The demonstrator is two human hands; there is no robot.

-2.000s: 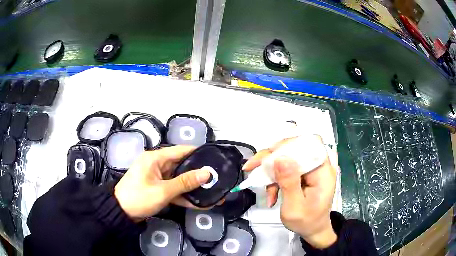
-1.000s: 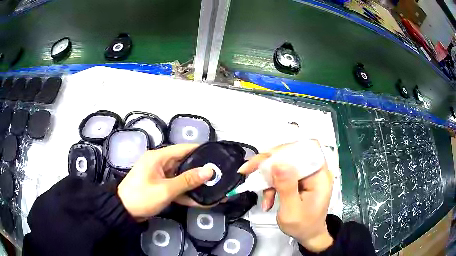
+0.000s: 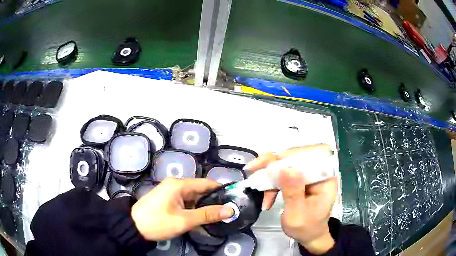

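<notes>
My left hand [image 3: 172, 210] holds a black rounded housing [image 3: 245, 202] above the pile, its thumb on the small white ring. My right hand [image 3: 302, 200] holds a white squeeze bottle [image 3: 305, 167]; its greenish tip points left and is at the housing's upper edge. Whether the tip touches cannot be told. Beneath and behind lie grey-faced, black-rimmed covers [image 3: 129, 153], piled on the white sheet [image 3: 270, 122]. The lower covers are partly hidden by my left hand and the housing.
Black units with white rings [image 3: 293, 64] lie spaced along the green belt [image 3: 255, 30], behind a blue edge. A metal post [image 3: 214, 42] rises at centre. A tray of black pads [image 3: 40, 127] is at left, a clear blister tray [image 3: 400, 170] at right.
The held housing has moved down and right and is tilted differently. The bottle tip has moved from its lower right edge to its upper edge. Belt units have shifted slightly right.
</notes>
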